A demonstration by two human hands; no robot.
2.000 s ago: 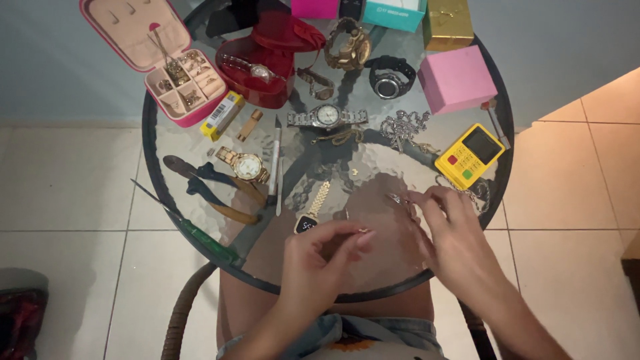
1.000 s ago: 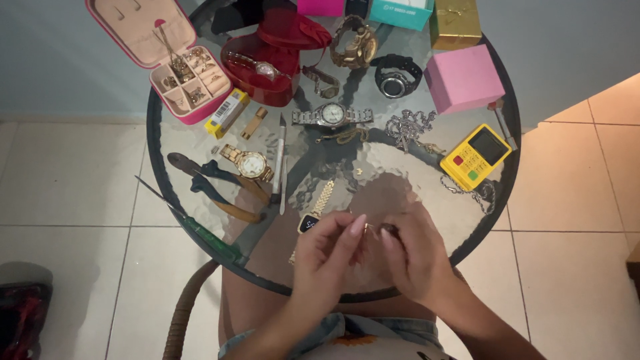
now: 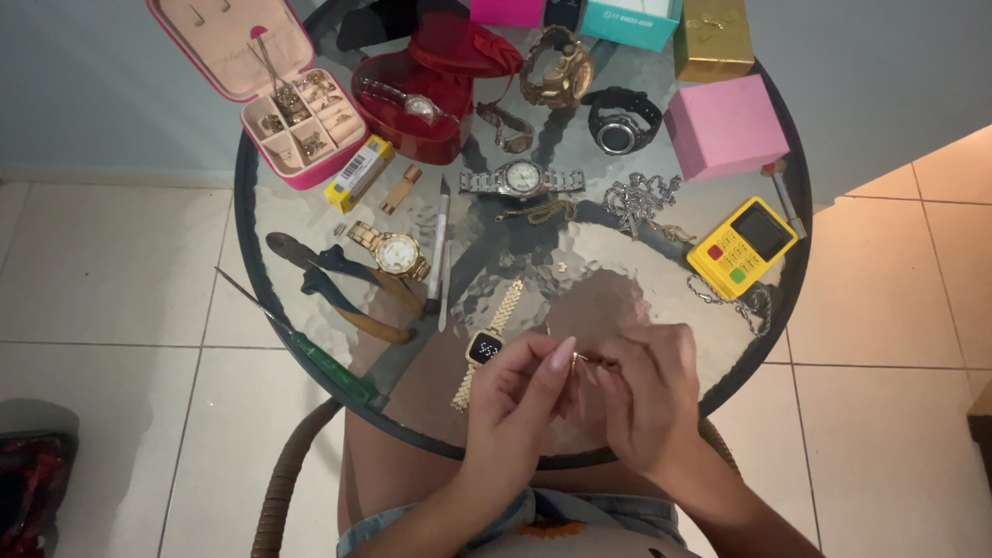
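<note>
My left hand (image 3: 515,395) pinches a small gold-coloured jewelry piece (image 3: 576,359) between thumb and index finger, above the near part of the glass table. My right hand (image 3: 651,395) meets it from the right, fingers closed on a thin dark item whose kind I cannot tell. Just left of my left hand lies a gold watch with a square digital face (image 3: 486,348), partly covered by the fingers. A tiny gold bit (image 3: 563,267) rests on the glass beyond my hands. Farther off are a silver wristwatch (image 3: 522,178) and a thin gold chain (image 3: 539,211).
Diagonal pliers (image 3: 341,283), a green-handled screwdriver (image 3: 333,368), a craft knife (image 3: 439,240) and a gold watch (image 3: 397,253) lie left. A yellow card reader (image 3: 742,246) and silver chains (image 3: 639,199) sit right. A jewelry case (image 3: 306,178), red heart box (image 3: 418,143) and pink box (image 3: 726,128) stand behind.
Two seconds ago my hands were apart, the right one farther right over the glass. It has moved left, and both hands now meet at the small gold piece.
</note>
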